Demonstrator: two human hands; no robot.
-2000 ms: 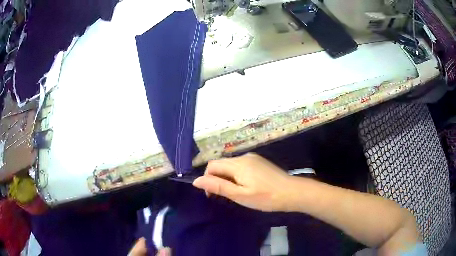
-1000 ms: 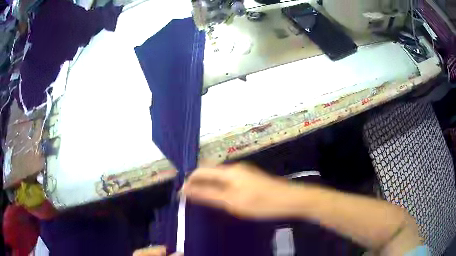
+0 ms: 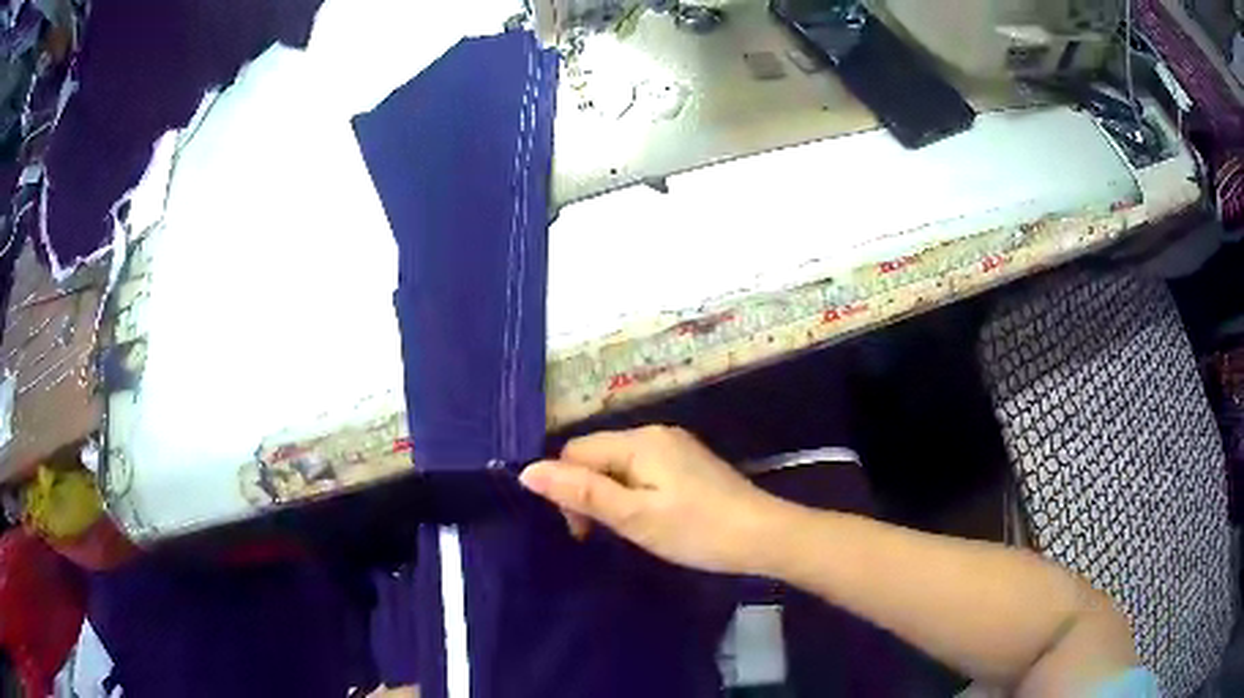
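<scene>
A long purple cloth piece with pale stitch lines along its right side lies on the white table from the needle area down over the front edge. My right hand pinches its edge between thumb and fingers just below the table edge. A white stripe band runs down the purple cloth hanging below the table. My left hand is mostly cut off by the bottom edge, and its grip cannot be seen.
The machine bed holds a black phone at its right. A dark purple heap lies at the left of the table. A net-patterned seat stands at right. Yellow and red bundles sit at lower left.
The cloth on the table lies wider and flatter near the front edge. My right hand has shifted slightly right and up. My left hand has moved down, mostly out of the picture.
</scene>
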